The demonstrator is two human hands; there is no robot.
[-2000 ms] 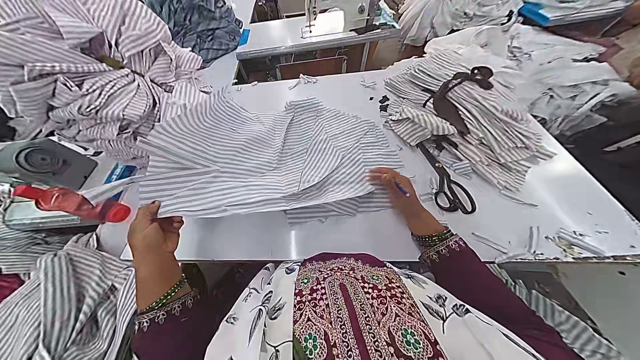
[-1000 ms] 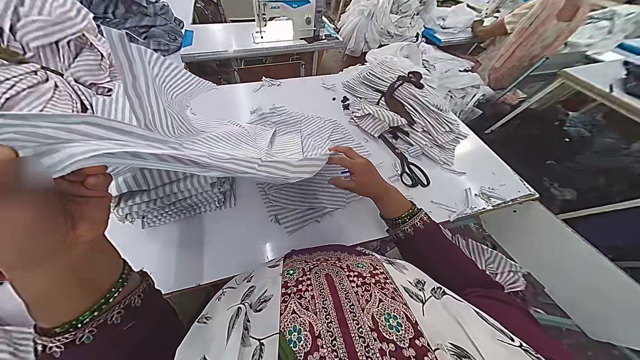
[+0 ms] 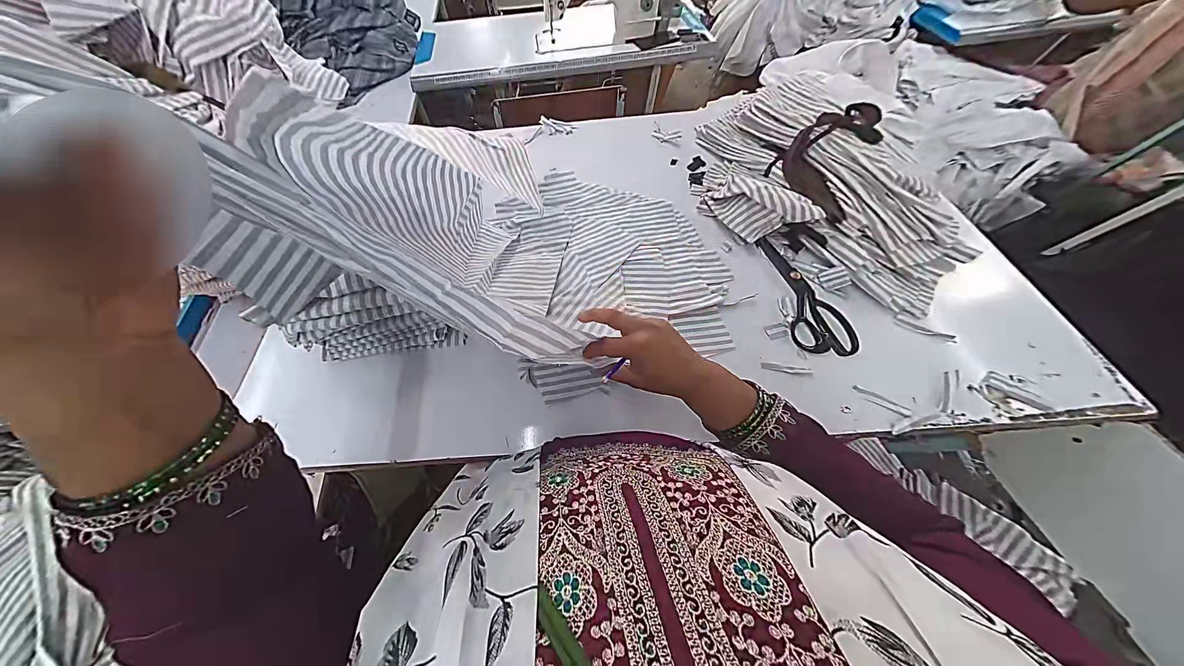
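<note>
A grey-and-white striped fabric piece stretches slantwise across the left half of the table, lifted at its far left end. My left hand is raised close to the camera at that end; its fingers are blurred, so its grip cannot be made out. At the near right end of the cloth, my right hand pinches the edge between thumb and fingers, with a blue pen tucked in the same hand. Beneath and beyond lie flat striped cut pieces. A folded striped stack shows under the raised cloth.
Black-handled scissors lie right of my right hand, beside a heap of striped pieces with a dark brown tie. Fabric scraps are scattered near the table's right edge. A sewing machine table stands behind; striped cloth is piled at upper left.
Two seconds ago the striped piece lay flat across the table; its left end is now lifted, and my left hand has come up toward the camera. The folded stack was hidden then.
</note>
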